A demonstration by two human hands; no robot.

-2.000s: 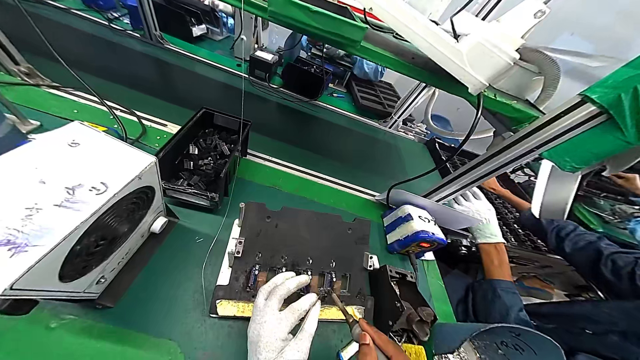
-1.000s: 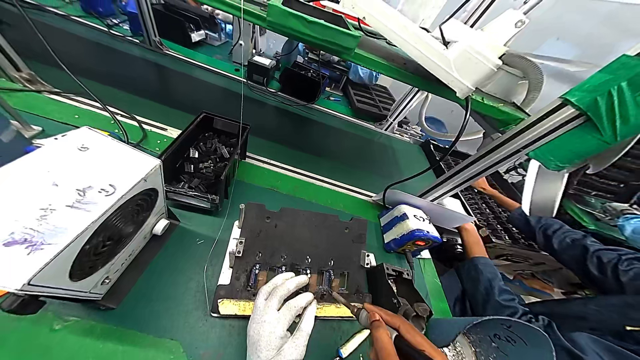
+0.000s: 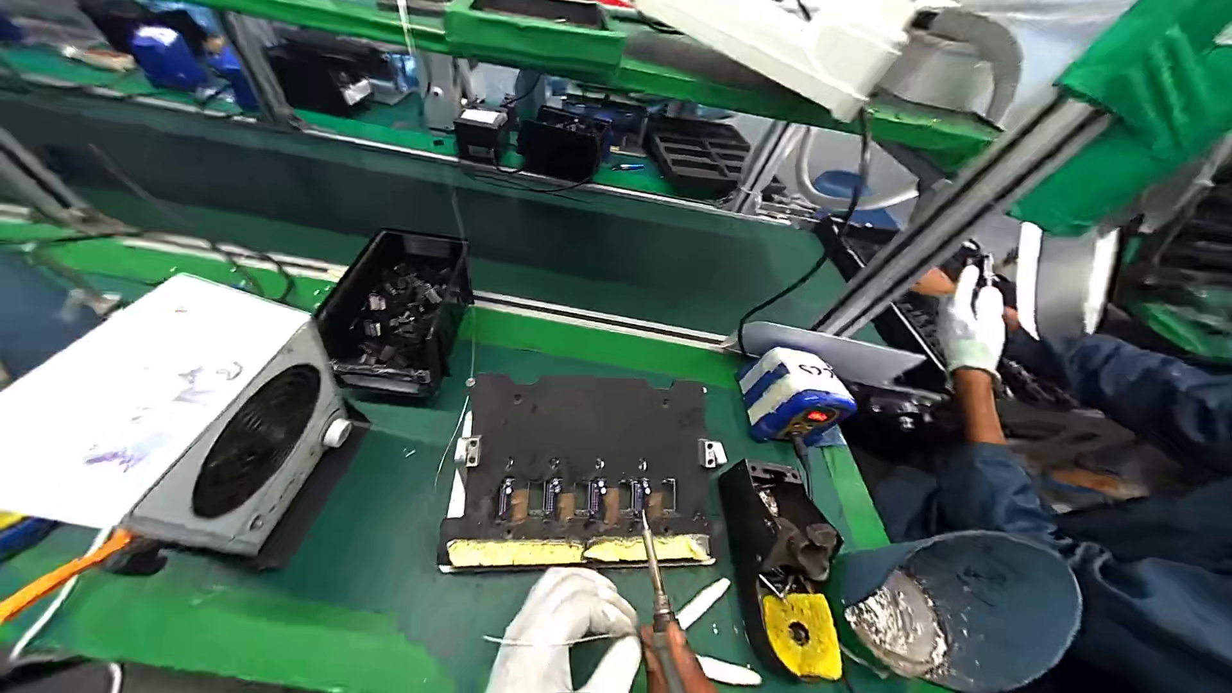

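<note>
A black soldering fixture plate (image 3: 587,423) lies on the green mat, with several small circuit boards (image 3: 597,499) in its slots and a yellow strip (image 3: 520,552) along its near edge. My right hand (image 3: 678,659), bare, holds a soldering iron (image 3: 654,568), its tip at the rightmost board. Beside it, just below the fixture, my left hand (image 3: 568,626) wears a white glove and pinches a thin wire of solder (image 3: 515,641). Right of the fixture stands an iron stand (image 3: 770,529) with a yellow sponge (image 3: 801,635).
A fume fan (image 3: 260,443) stands left, near a black bin of small parts (image 3: 399,318). A blue soldering station (image 3: 794,395) sits at right, above a round container (image 3: 962,611). A co-worker's gloved hand (image 3: 972,322) is at far right. A metal post (image 3: 962,212) slants across.
My left hand has drawn back from the boards to below the fixture, and solder wire now shows in it. The co-worker's gloved hand, out of sight one second ago, shows again at right.
</note>
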